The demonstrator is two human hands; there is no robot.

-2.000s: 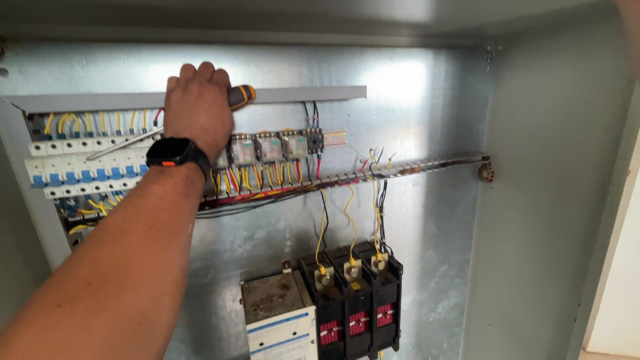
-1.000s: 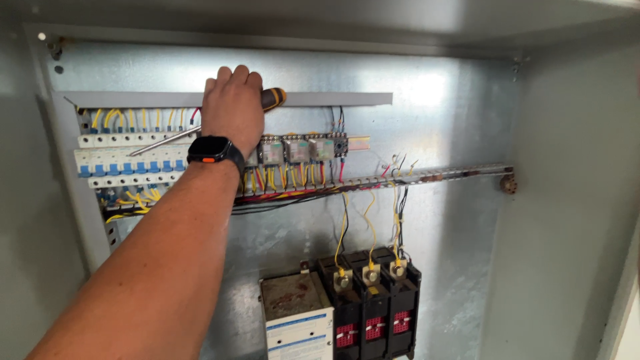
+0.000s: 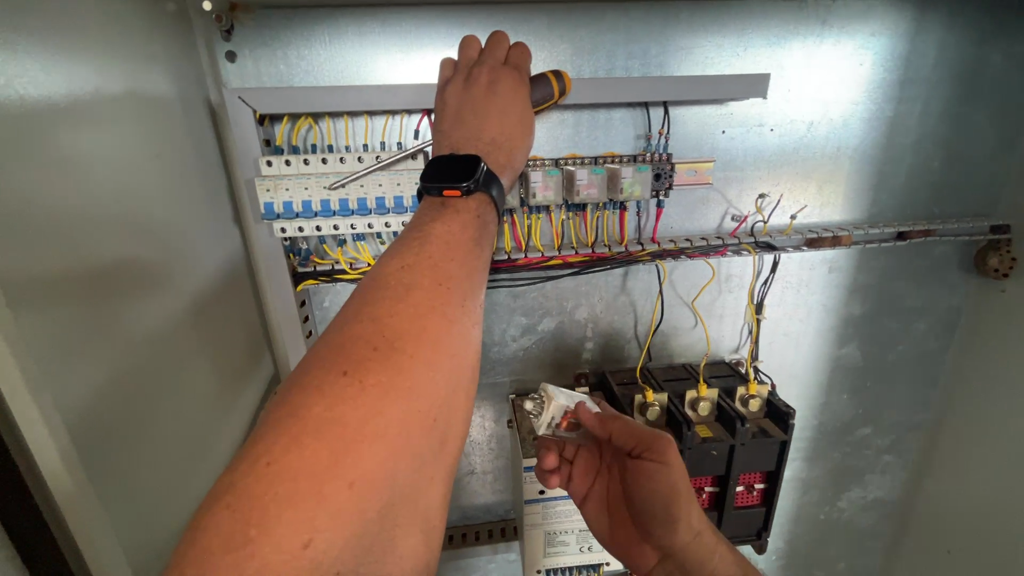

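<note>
My left hand point(image 3: 486, 104), with a black smartwatch on its wrist, is raised at the upper grey trunking cover. It is closed around a screwdriver point(image 3: 550, 90) with a black and yellow handle; the shaft slants down left across a row of circuit breakers with blue toggles point(image 3: 344, 206). Low at the centre, my right hand point(image 3: 616, 472) pinches a clear-cased plug-in relay point(image 3: 560, 412) between thumb and fingers, its pins toward the left. Similar clear relays point(image 3: 586, 184) sit in sockets right of my left wrist. My left forearm hides part of the breaker row and wiring.
A slotted wiring duct point(image 3: 848, 238) with red, black and yellow wires crosses below the relays. Loose wire ends stick up near its middle. At lower right stands a black three-pole breaker point(image 3: 732, 456) beside a white power unit point(image 3: 552, 512). The grey trunking cover point(image 3: 672, 86) runs above.
My right hand has come into view from below with the relay in it. My left hand still holds the screwdriver at the trunking cover. The view has shifted somewhat.
</note>
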